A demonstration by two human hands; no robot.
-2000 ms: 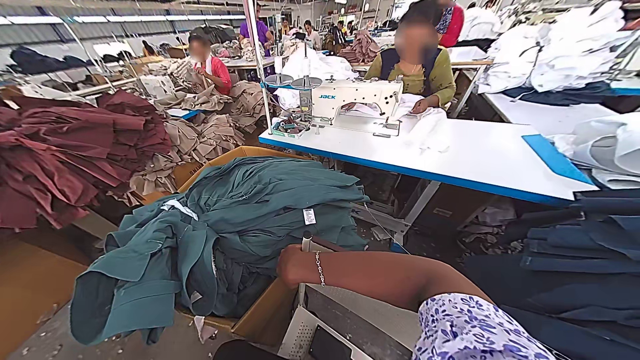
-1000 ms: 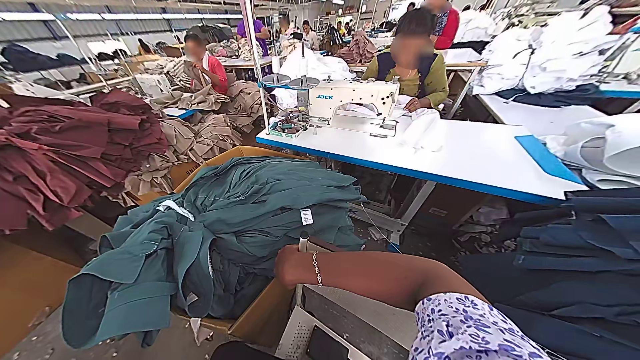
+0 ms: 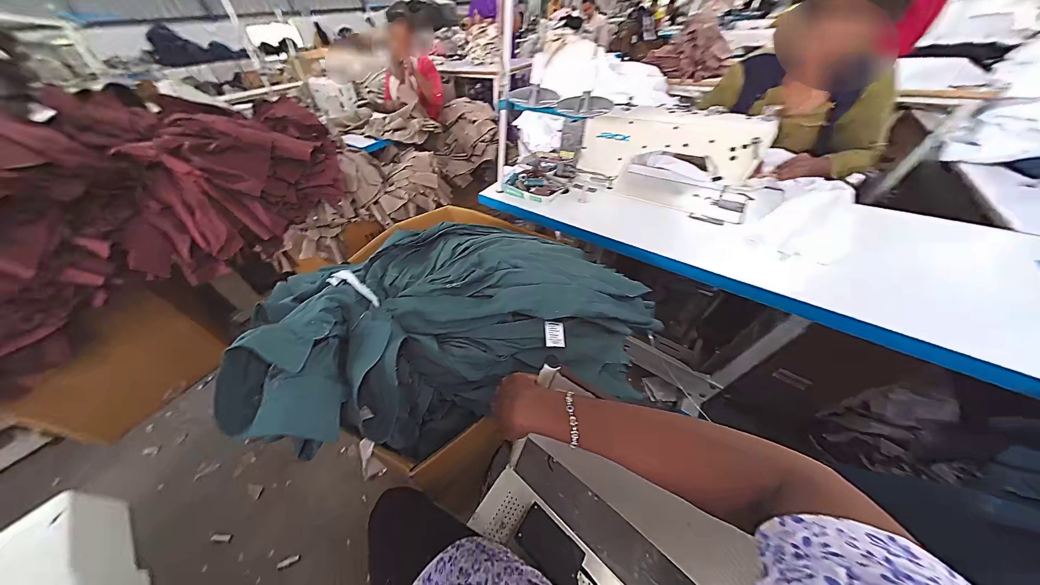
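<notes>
My right hand (image 3: pixel 522 405) is at the near right edge of a cardboard box (image 3: pixel 455 459), beside the top edge of a grey metal housing (image 3: pixel 642 520). Its fingers are mostly hidden, and what they touch cannot be told. Dark green cloth pieces (image 3: pixel 487 284) fill the box in a bundled heap that hangs over its left side. A white strip (image 3: pixel 354 286) lies around part of the bundle, and a white label (image 3: pixel 554 334) bearing print sits near its right end. My left hand is not in view.
A JACK sewing machine (image 3: pixel 674 150) stands on a white, blue-edged table (image 3: pixel 918 260), with a person working behind it. Maroon cloth (image 3: pixel 187 179) is heaped on the left, above another cardboard box (image 3: pixel 122 357). Beige cloth (image 3: pixel 398 183) lies further back. Scraps litter the floor (image 3: pixel 244 504).
The view has shifted, and a white object now shows at the bottom left. My right hand stays beside the box and the metal housing.
</notes>
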